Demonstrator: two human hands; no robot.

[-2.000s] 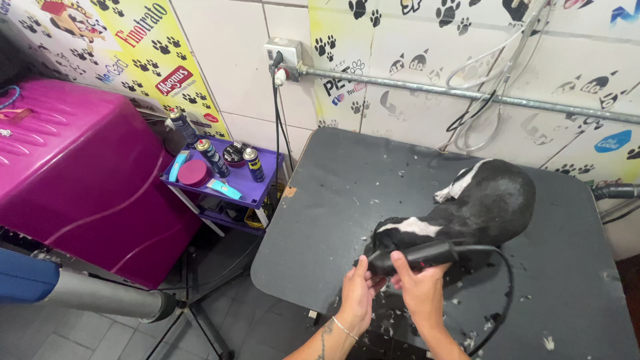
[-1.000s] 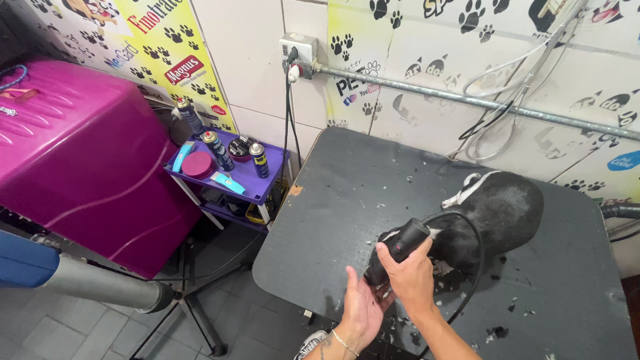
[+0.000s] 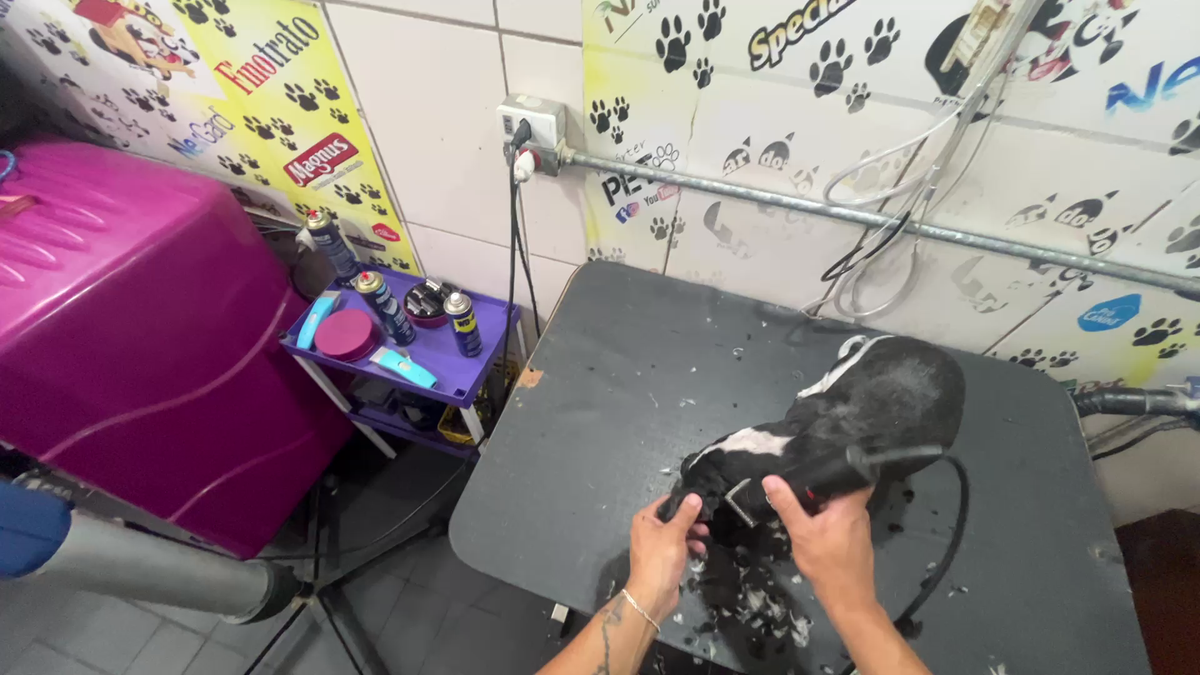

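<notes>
A black-and-white dog (image 3: 872, 394) lies on the dark grooming table (image 3: 562, 469), its head toward the near left and its back toward the wall side. My left hand (image 3: 661, 544) pinches a dark part at the dog's head, probably an ear or the muzzle; which one I cannot tell. In my right hand (image 3: 830, 534) is a black corded electric clipper (image 3: 816, 476), its blade end close to the dog's head and pointing left. The clipper's cord loops down on the right. Cut hair (image 3: 764, 600) in black and white tufts lies below the head.
Left of the table, a purple trolley (image 3: 450, 382) holds spray cans (image 3: 384, 307), turquoise clippers (image 3: 403, 367) and a round pink container (image 3: 347, 335). A large magenta plastic unit (image 3: 141, 356) stands beside it. A metal conduit (image 3: 750, 192) and hanging cables run along the tiled wall.
The clipper has swung from a steep angle to nearly level, and my right hand has moved right. My left hand, earlier with fingers spread by the dog's head, now pinches part of it.
</notes>
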